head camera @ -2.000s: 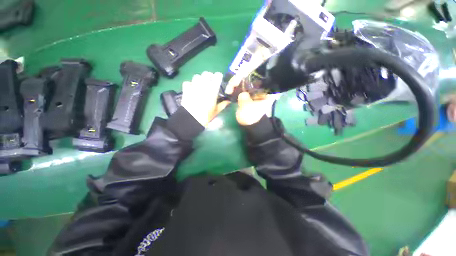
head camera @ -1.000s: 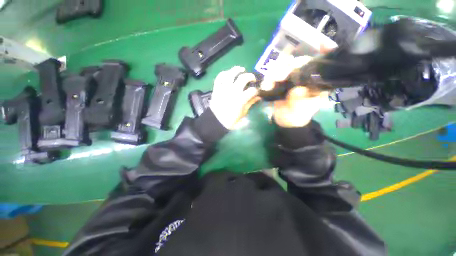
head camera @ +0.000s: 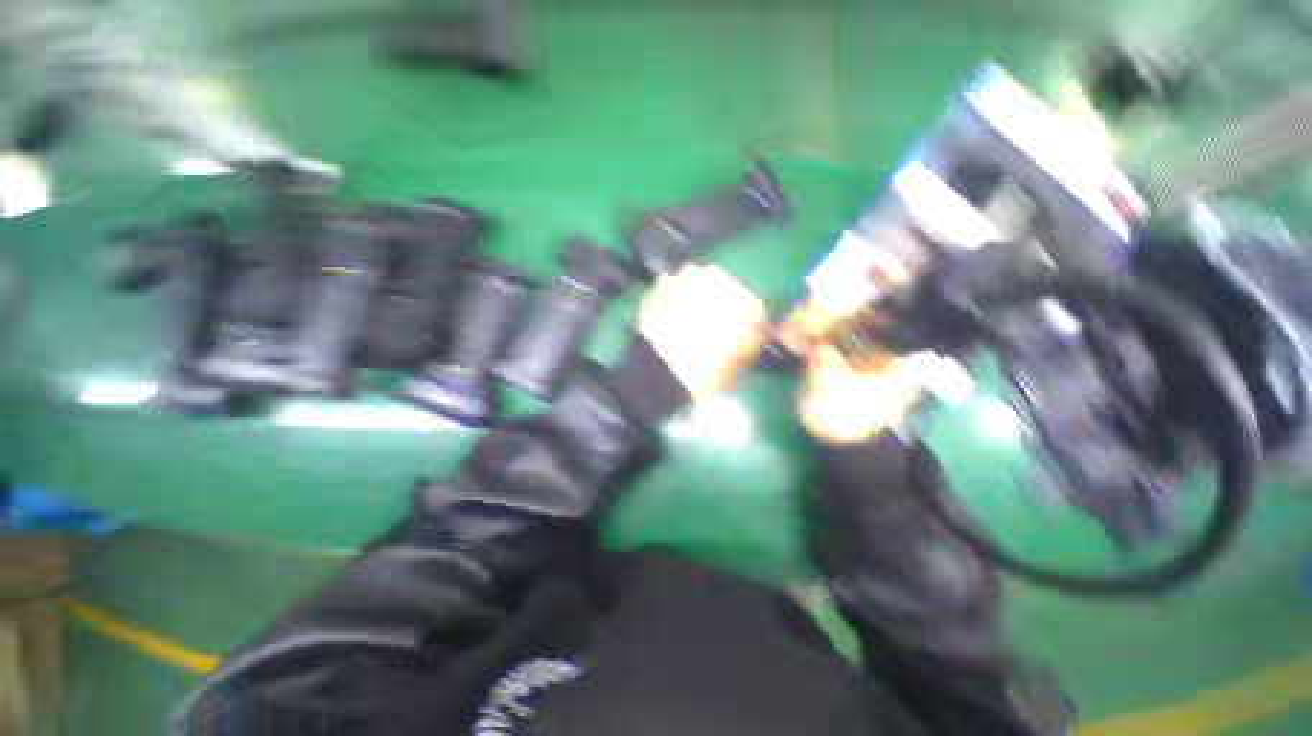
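The frame is blurred. My left hand (head camera: 701,331) is over the green worktop, overexposed; what it holds cannot be made out. My right hand (head camera: 852,385) is just right of it, at the near end of the screw feeder (head camera: 950,204), around the dark screwdriver (head camera: 935,305). The screwdriver's thick black cable (head camera: 1240,467) loops to the right. One black housing (head camera: 715,219) lies just behind my left hand. Several more housings (head camera: 334,309) lie in a row at the left. Small dark parts (head camera: 1086,417) lie in a heap right of my right hand.
A clear plastic bag (head camera: 1249,259) lies at the right, beyond the heap. Another dark housing (head camera: 458,32) is at the far side of the green worktop (head camera: 604,108). A cardboard box (head camera: 32,618) and a yellow floor line (head camera: 144,636) show at lower left.
The view has swung left, so the bench things sit further right in the picture. The screwdriver's cable loop shows whole again. Both hands stay close together by the feeder.
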